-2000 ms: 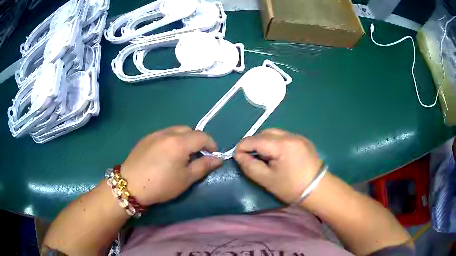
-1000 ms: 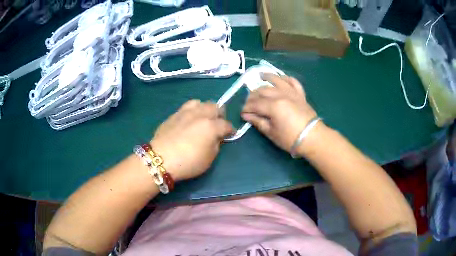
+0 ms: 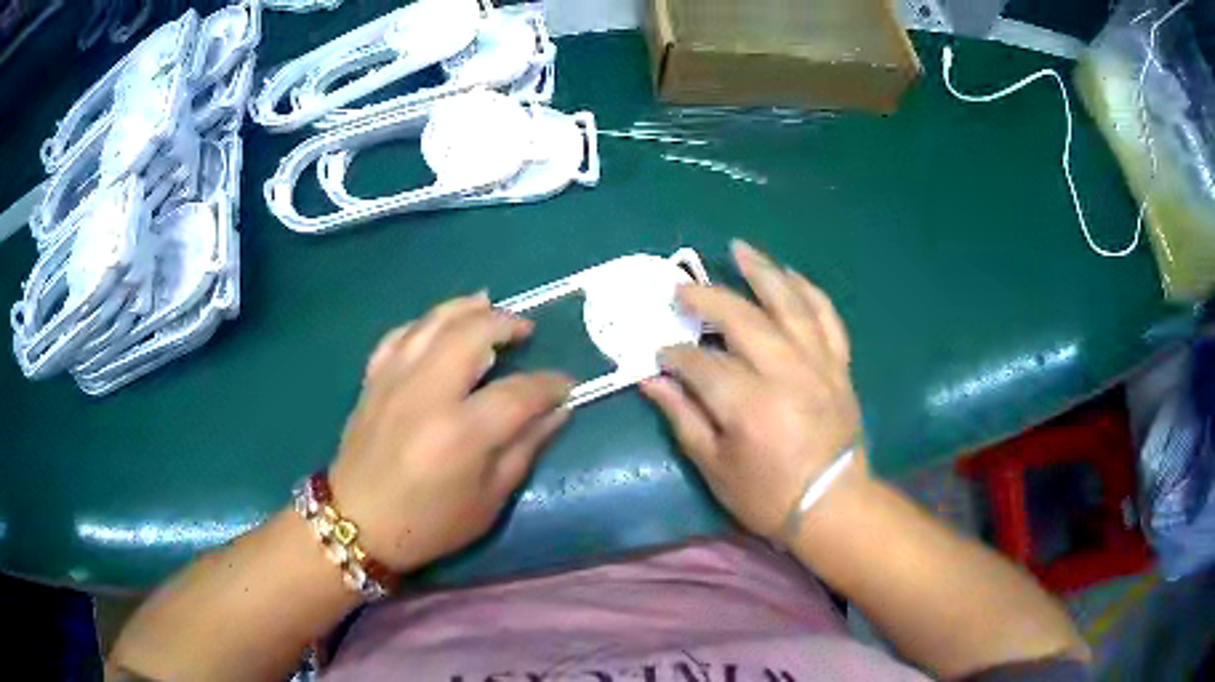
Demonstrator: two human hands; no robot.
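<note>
A white plastic frame (image 3: 637, 309) lies on the dark green bench between my hands, its round disc and small end loop to the right. My left hand (image 3: 446, 420) is at the frame's left end, with fingers and thumb on its two rails; it covers that end. My right hand (image 3: 760, 380) is over the disc's right side and the loop, its fingertips on the frame and one finger raised. More white frames (image 3: 480, 140) lie overlapping behind it. Thin silvery pins (image 3: 713, 167) lie loose near the box.
A dense pile of white frames (image 3: 147, 253) stands at the left. An open brown carton (image 3: 786, 69) is at the back. A white cord (image 3: 1069, 160) and a plastic bag with yellowish contents (image 3: 1166, 200) are at the right. A red stool (image 3: 1059, 500) is below right.
The frame has turned from slanting to nearly level, its disc now nearer to me than one second ago. My left hand has moved left and lower; my right hand has moved lower.
</note>
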